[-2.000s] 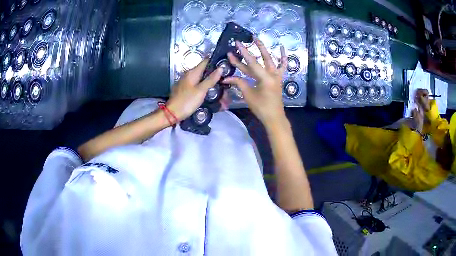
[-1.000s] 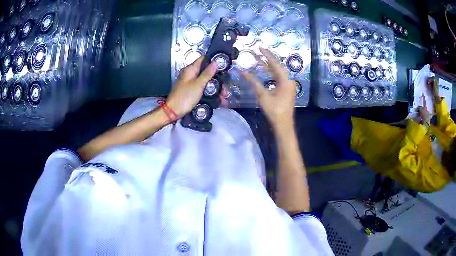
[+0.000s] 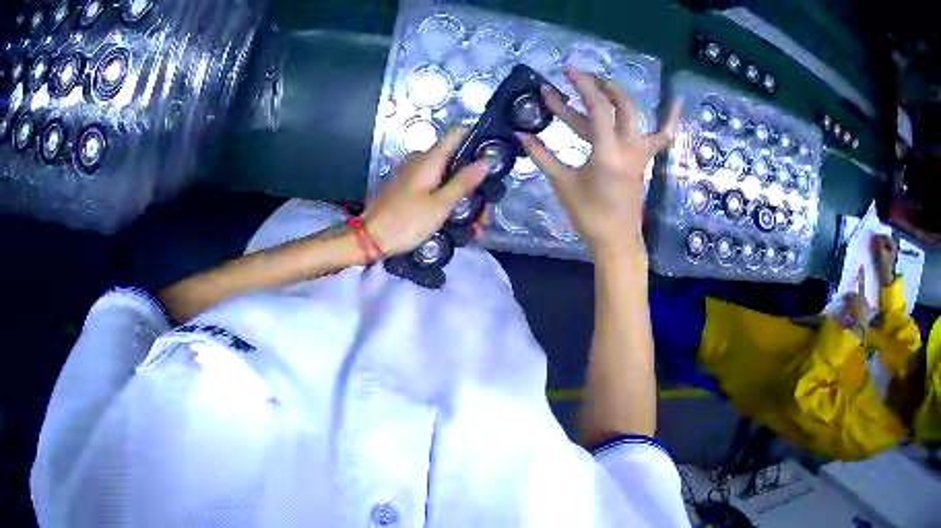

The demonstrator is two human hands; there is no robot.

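Observation:
My left hand (image 3: 423,196) holds a black holder strip (image 3: 418,272) slanting up to the right in front of my shirt. Four dark-ringed lens units show along it, one near the far end (image 3: 528,109) and another (image 3: 431,250) near the close end. My right hand (image 3: 609,175) has its thumb and a finger on either side of the far lens unit, at its seat, other fingers spread. Behind, a clear blister tray (image 3: 425,132) shows glare in pockets that look empty; my hands and the strip hide part of it.
Clear stacked trays (image 3: 155,134) with lens units stand at the left. A second filled blister tray (image 3: 735,177) lies right of the working tray. Filled holder strips (image 3: 736,64) lie beyond on the green surface. A person in yellow sleeves (image 3: 825,382) handles papers (image 3: 865,263) at the right.
My right hand has come from over the tray to the strip's far end, where a fourth lens unit now shows. My left hand still holds the strip. The view has shifted.

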